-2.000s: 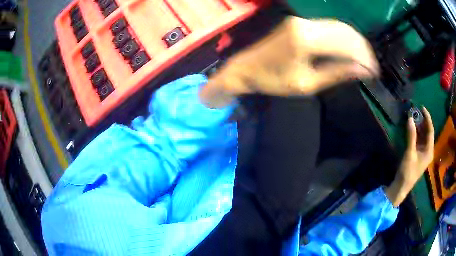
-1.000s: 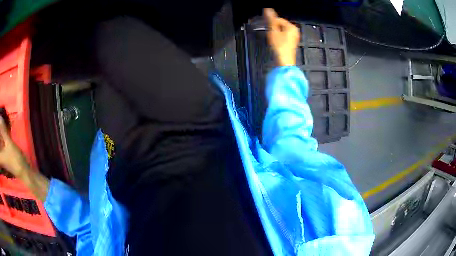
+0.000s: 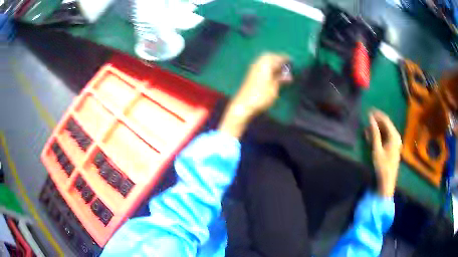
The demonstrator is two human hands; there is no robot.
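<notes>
My left hand is over the green mat, left of the black fixture. It pinches a small dark camera module with a shiny spot at its fingertips. My right hand is right of the fixture, with its fingers curled around a small dark piece, blurred and partly hidden. The black toggle fixture stands between my hands, with its red handle at the upper right. I cannot see a part in its nest. The red tray at left holds rows of black modules.
The orange fixture is at right. A white fan and a flat black rectangle are at the back left of the mat. A small dark object lies behind them. A dark tray shows beneath the red tray.
The view has swung from the dark gridded tray back to the bench. My right hand has left that tray and is beside the fixture. My left hand has moved from the red tray to the mat.
</notes>
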